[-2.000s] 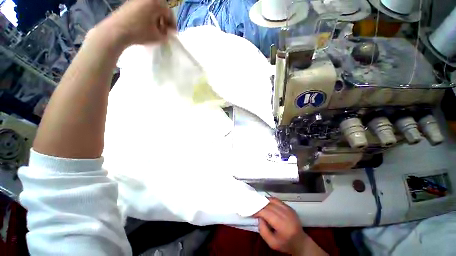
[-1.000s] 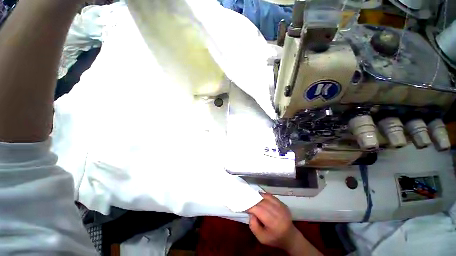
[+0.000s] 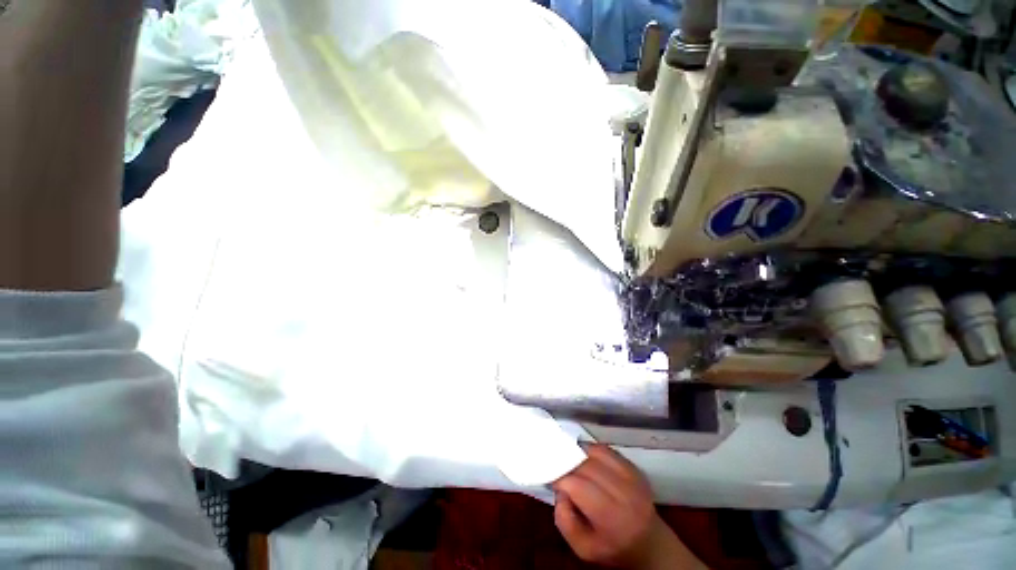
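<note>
A large white garment piece (image 3: pixel 334 301) lies spread left of the overlock machine (image 3: pixel 735 167), overexposed in its middle. Its upper part is lifted and runs up to the top edge of the picture. Its right edge reaches the presser foot area (image 3: pixel 643 323) beside the shiny cloth plate (image 3: pixel 568 323). My right hand (image 3: pixel 607 507) pinches the near corner of the cloth at the table's front edge. My left forearm shows at the left, but my left hand is cut off by the top edge.
Tension knobs (image 3: pixel 849 323) stand on the machine head. A blue strip (image 3: pixel 830 445) crosses the table near the tool recess (image 3: pixel 947 434). White cloth (image 3: pixel 914 540) lies at the lower right, blue cloth (image 3: pixel 624 31) behind. The red apron (image 3: pixel 490 529) shows below.
My left forearm has moved left and up, taking the hand out of the picture. The cloth's upper part is raised higher. My right hand still holds the near corner. The view has shifted closer.
</note>
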